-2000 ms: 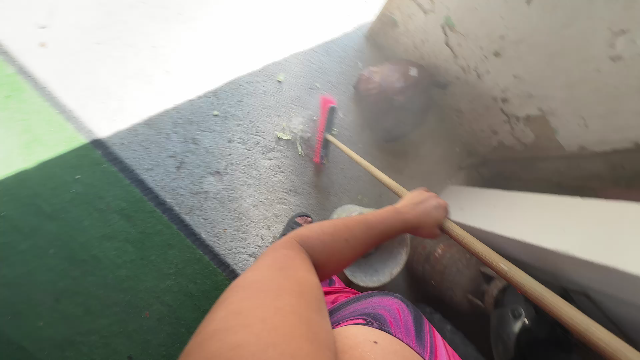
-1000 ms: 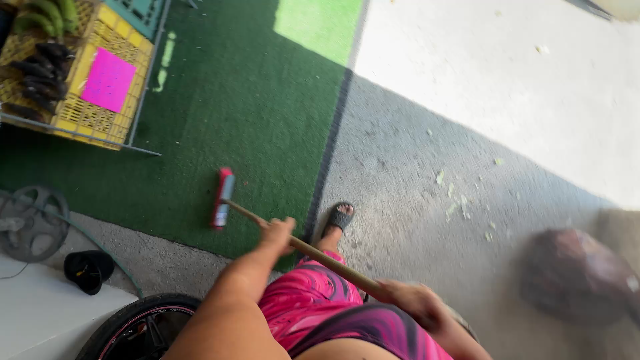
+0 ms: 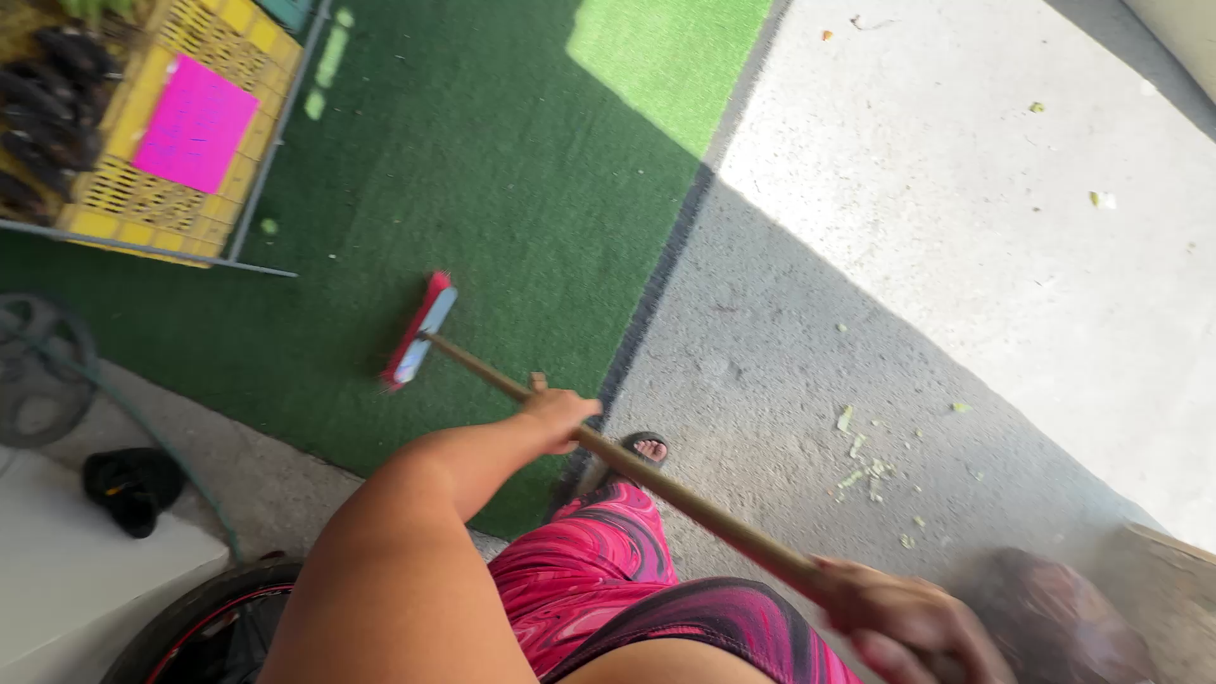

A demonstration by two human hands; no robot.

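A push broom with pink-red bristles and a light head point(image 3: 421, 332) rests on the green artificial turf point(image 3: 494, 190), left of centre. Its long wooden handle point(image 3: 684, 499) slants down to the right across my body. My left hand point(image 3: 560, 418) is closed around the middle of the handle, near the turf's edge. Lower right, my right hand point(image 3: 907, 613) grips the handle's upper part; it is slightly blurred. Pale green leafy scraps point(image 3: 869, 475) lie scattered on the concrete floor point(image 3: 760, 380), to the right of my sandalled foot point(image 3: 646, 448).
A yellow plastic crate point(image 3: 142, 214) with dark bananas and a pink sign bearing writing stands in a wire rack upper left. A black cap point(image 3: 133, 489) lies on a white ledge point(image 3: 85, 570). Nearby are a wheel with a tire point(image 3: 204, 617) and a hose. A dark plastic bag point(image 3: 1054, 617) sits lower right.
The view has swung left since the first frame. The broom head, over concrete by the scraps two seconds ago, is now on the turf. Both hands stay on the handle since the second frame.
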